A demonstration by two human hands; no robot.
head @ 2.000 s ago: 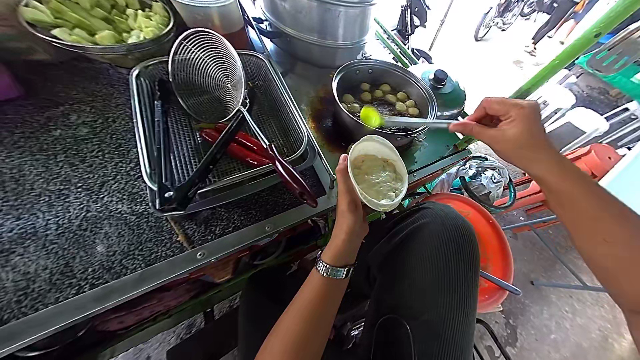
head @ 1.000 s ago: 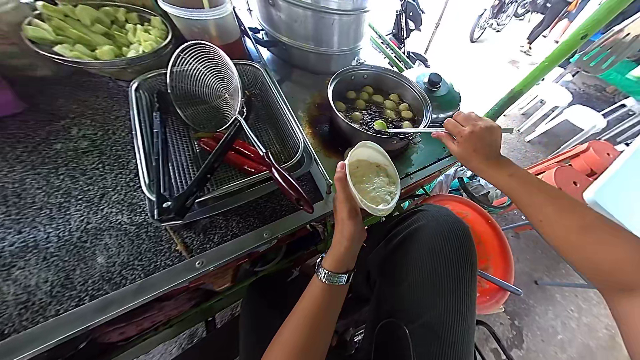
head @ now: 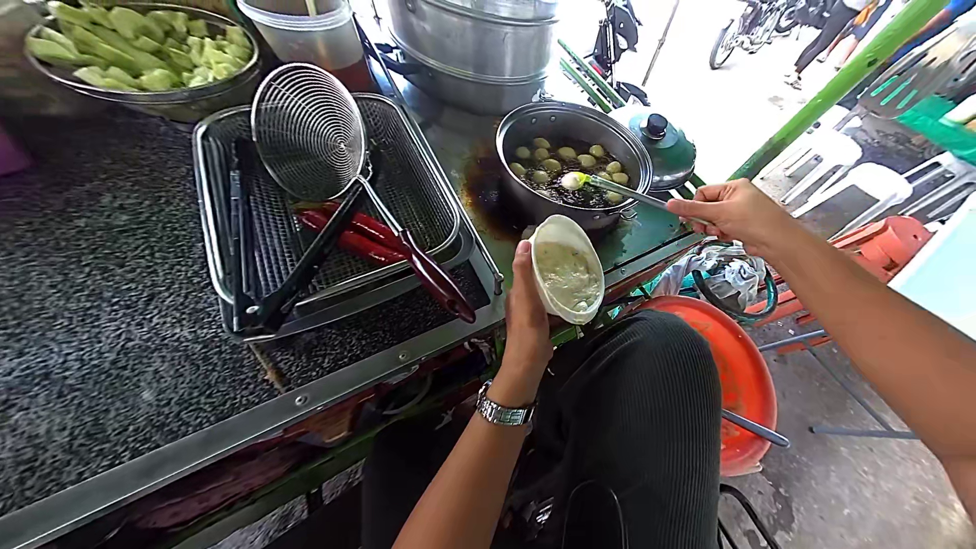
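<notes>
My left hand grips a white plastic tub tilted toward the pot, with pale, wet batter inside. In my right hand is the handle of a spoon with a yellow-green tip. A pale lump of batter sits at that tip, over the near part of a metal pot. Several round balls float in the dark bubbling oil. The tub is in front of the pot, below the spoon.
A wire basket tray on the left holds a spider strainer and black tongs. Behind stand a bowl of cut green vegetables, a plastic container and a steamer pot. A lid lies right of the pot.
The spoon tip was low in the oil one second ago and now shows a pale lump on it above the oil. My left hand keeps hold of the tub.
</notes>
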